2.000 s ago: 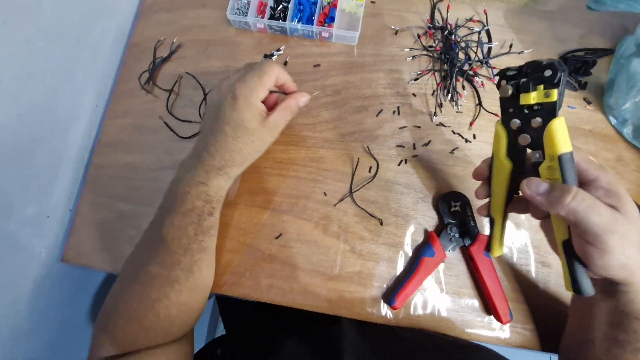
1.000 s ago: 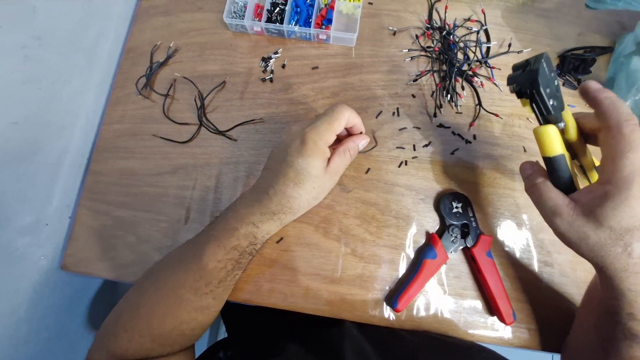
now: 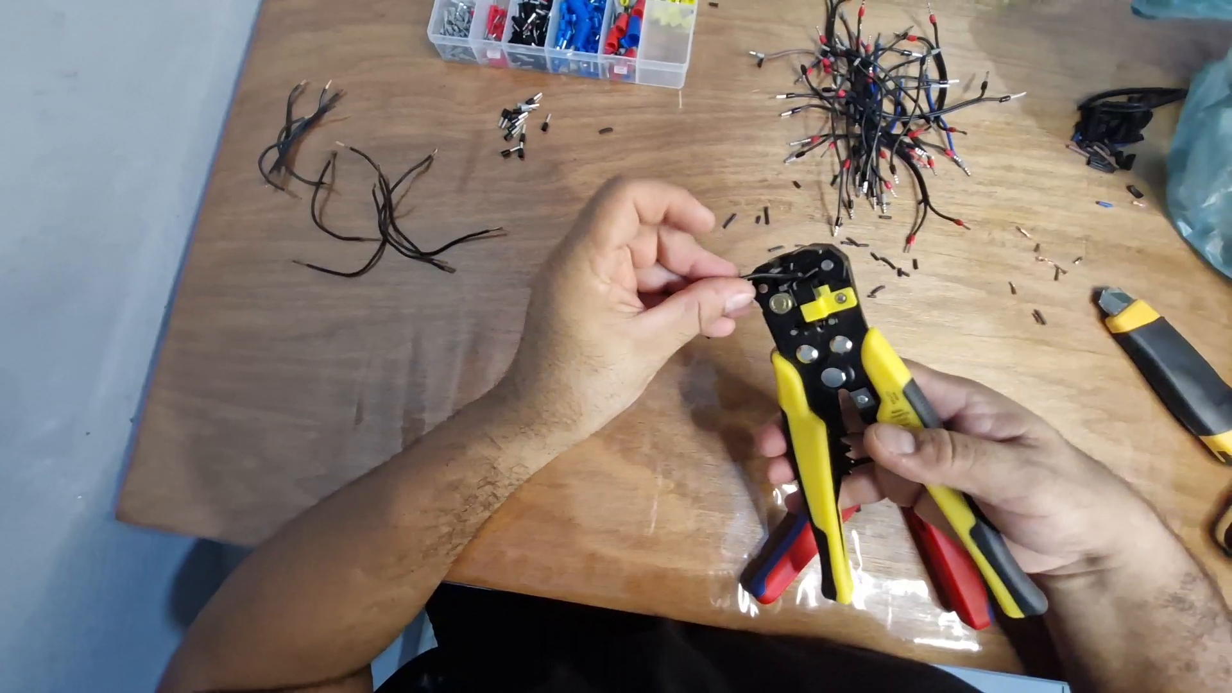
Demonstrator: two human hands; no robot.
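Observation:
Between its thumb and fingers my left hand point(image 3: 640, 279) holds a short black wire point(image 3: 770, 276), whose far end lies at the jaws of a yellow-and-black automatic wire stripper point(image 3: 830, 306). My right hand point(image 3: 953, 443) is wrapped around the stripper's handles. Under the stripper lies a crimping tool with red and blue handles point(image 3: 948, 568); its head is hidden. Loose black wires with bared ends point(image 3: 385, 226) lie to the left of my left hand. Black ferrules point(image 3: 520, 120) form a small group above it.
A clear compartment box of ferrules point(image 3: 664, 69) stands at the back. Right of it lies a pile of black wires with ferruled ends point(image 3: 871, 115). Insulation scraps point(image 3: 895, 265) are scattered below the pile. A utility knife point(image 3: 1169, 371) and a blue plastic bag point(image 3: 1203, 164) are at the right.
The stripper has moved left, over the crimping tool, and its jaws have met the wire in my left hand. A second ago the two hands were apart. More loose wires lie at the left than two seconds ago.

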